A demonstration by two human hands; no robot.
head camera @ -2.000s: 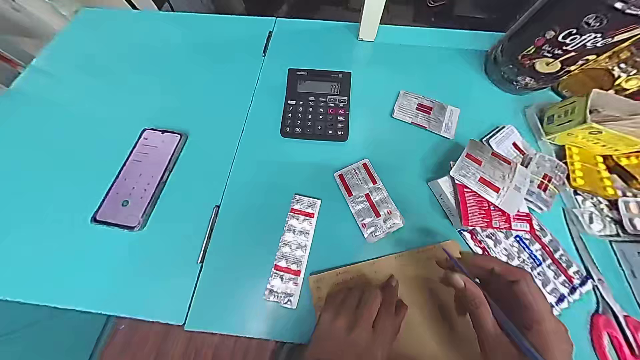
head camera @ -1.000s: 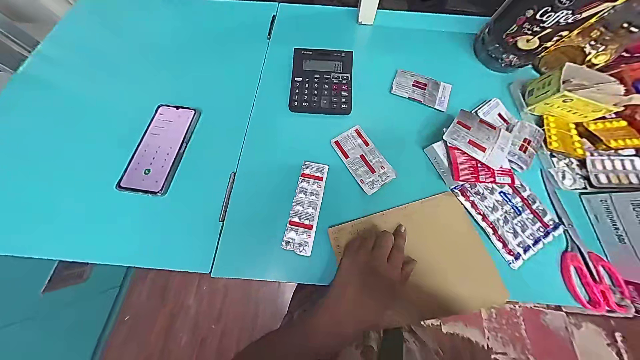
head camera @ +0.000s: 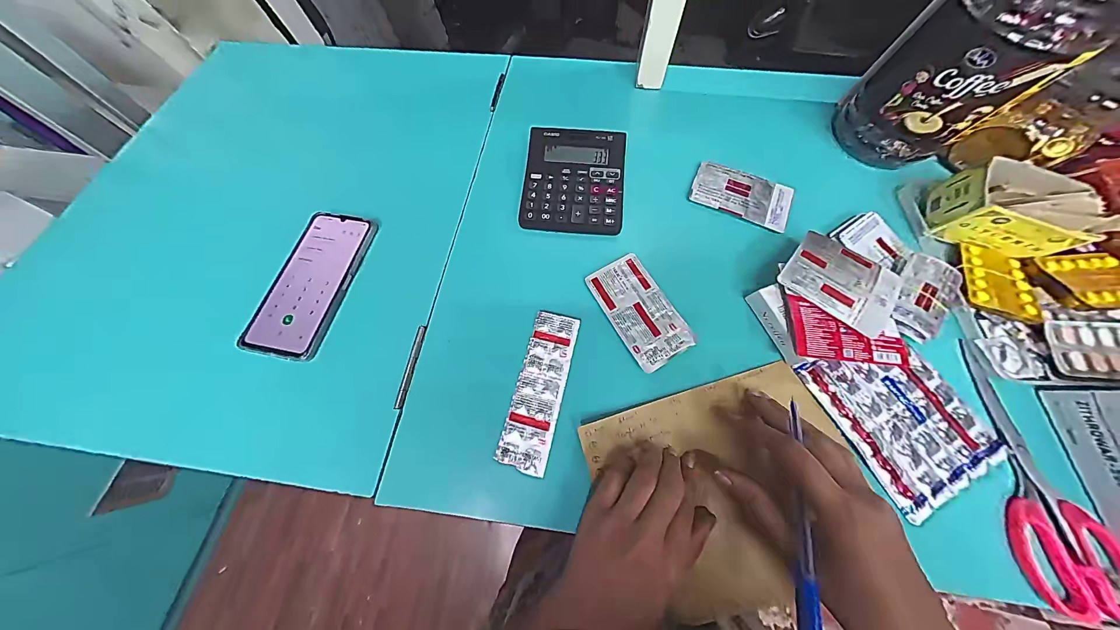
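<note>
Brown paper [head camera: 700, 420] with handwriting along its top lies at the table's front edge. My left hand [head camera: 652, 516] rests on it, fingers curled. On the paper's right part is my right hand [head camera: 801, 472], with a blue pen [head camera: 801, 525] held between its fingers, the tip pointing away from me. A narrow blister strip [head camera: 538, 394] and a wider silver blister pack [head camera: 640, 312] lie just beyond and left of the paper. Right of it are a red and silver blister pack [head camera: 901, 429] and a pile of packs [head camera: 840, 284].
A calculator [head camera: 573, 181] and another silver pack [head camera: 742, 196] lie farther back. A lit phone [head camera: 308, 287] is on the left. Pink-handled scissors [head camera: 1041, 525] lie at right, near yellow blister packs [head camera: 999, 282], an open yellow box [head camera: 1006, 214] and a coffee-labelled container [head camera: 919, 87].
My right hand, out of sight one second ago, is back over the paper with the pen. My left hand remains on the paper.
</note>
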